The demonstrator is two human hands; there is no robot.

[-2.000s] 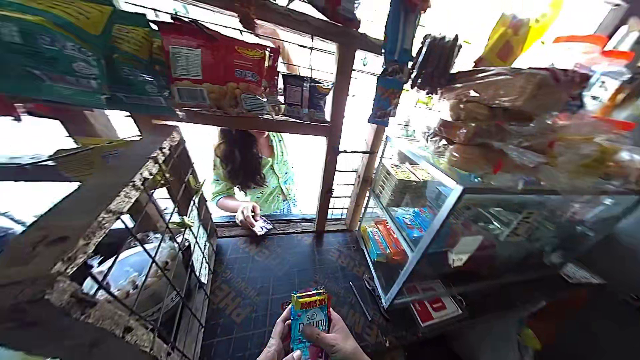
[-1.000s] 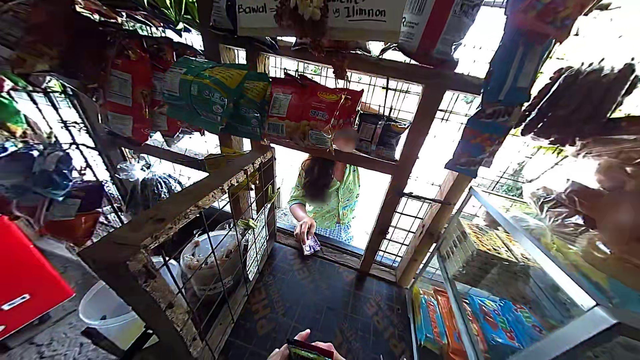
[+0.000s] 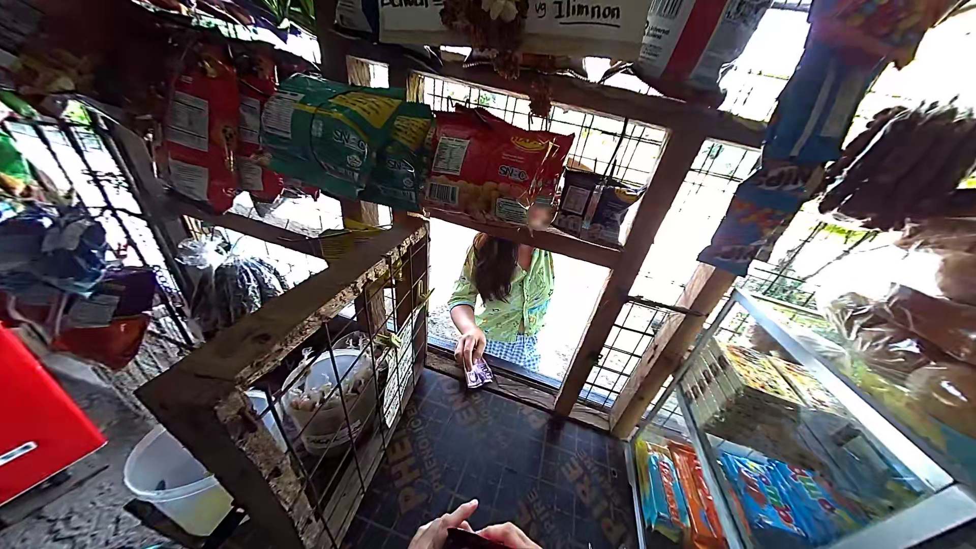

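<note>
At the bottom edge of the head view, my left hand (image 3: 442, 528) and my right hand (image 3: 509, 534) are close together around a dark, flat packet (image 3: 471, 540), most of it cut off by the frame. Below them spreads a dark counter top (image 3: 488, 457) with printed lettering. Beyond its far edge, at the window opening, a person in a light green patterned top (image 3: 526, 297) holds a folded purple banknote (image 3: 479, 374) over the counter's edge. That hand is apart from both of mine.
A wood-framed wire mesh door (image 3: 305, 305) stands left, with a white bucket (image 3: 179, 473) beside it. Snack packs (image 3: 496, 168) hang above the window. A glass display case (image 3: 823, 396) holding packets borders the counter on the right. A red object (image 3: 38, 419) lies far left.
The view has swung up and left. The colourful packets held upright between my hands two seconds ago now show only as a dark edge low in the frame. The person still holds the banknote.
</note>
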